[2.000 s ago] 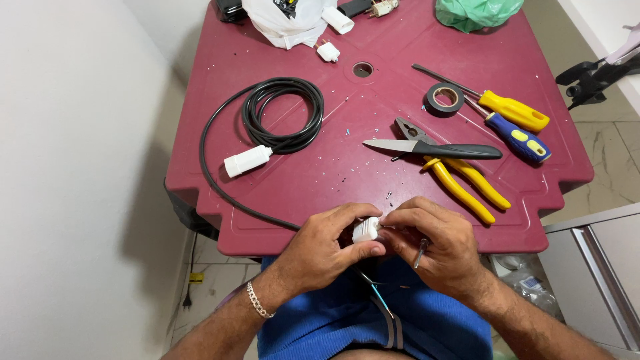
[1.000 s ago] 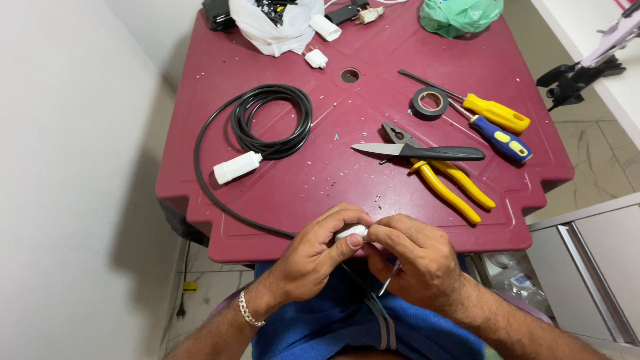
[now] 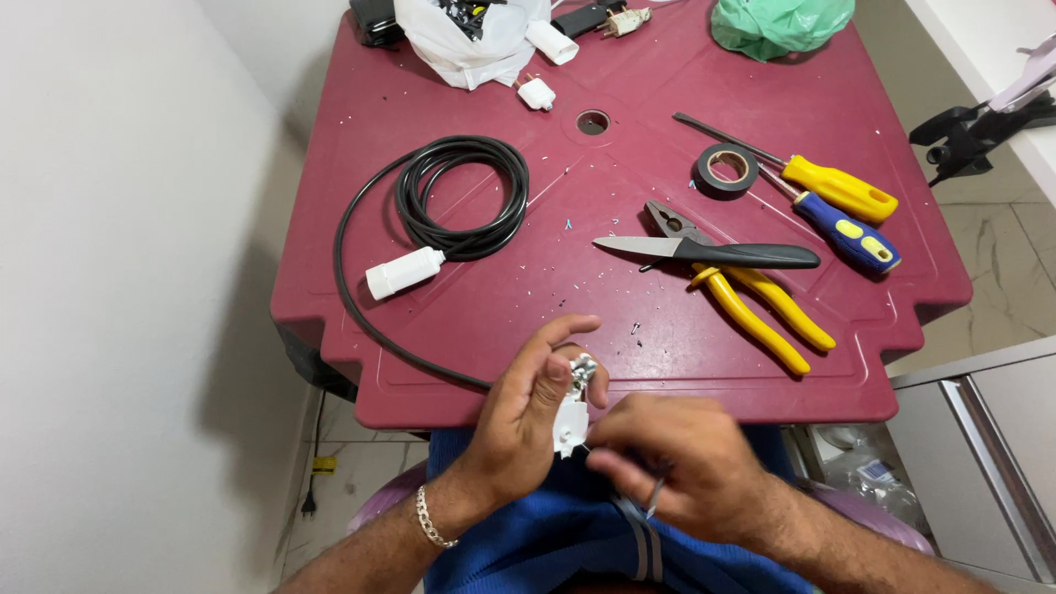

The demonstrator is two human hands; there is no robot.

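Observation:
My left hand (image 3: 528,412) holds a white plastic plug housing (image 3: 571,422), its inner side with metal parts showing near the fingertips. Beside it, at the housing's lower right edge, is my right hand (image 3: 672,462), blurred, with a thin metal tool (image 3: 656,497) between its fingers; its tip is hidden. A black cable (image 3: 412,359) runs from a coil (image 3: 462,198) toward my left hand, where its end is out of sight. At the coil lies a white connector (image 3: 404,274). A small screw (image 3: 635,328) lies on the maroon plastic table (image 3: 462,338).
On the right lie a black-handled knife (image 3: 742,253) across yellow-handled pliers (image 3: 763,322), black tape (image 3: 726,172), a yellow screwdriver (image 3: 837,188) and a blue one (image 3: 850,233). A white bag (image 3: 470,49), white plug (image 3: 538,93) and green bag (image 3: 780,25) are at the back.
The white housing, mostly covered by my fingers before, now shows its inner side. My left hand's fingers have spread, and my right hand has moved slightly lower and away from them.

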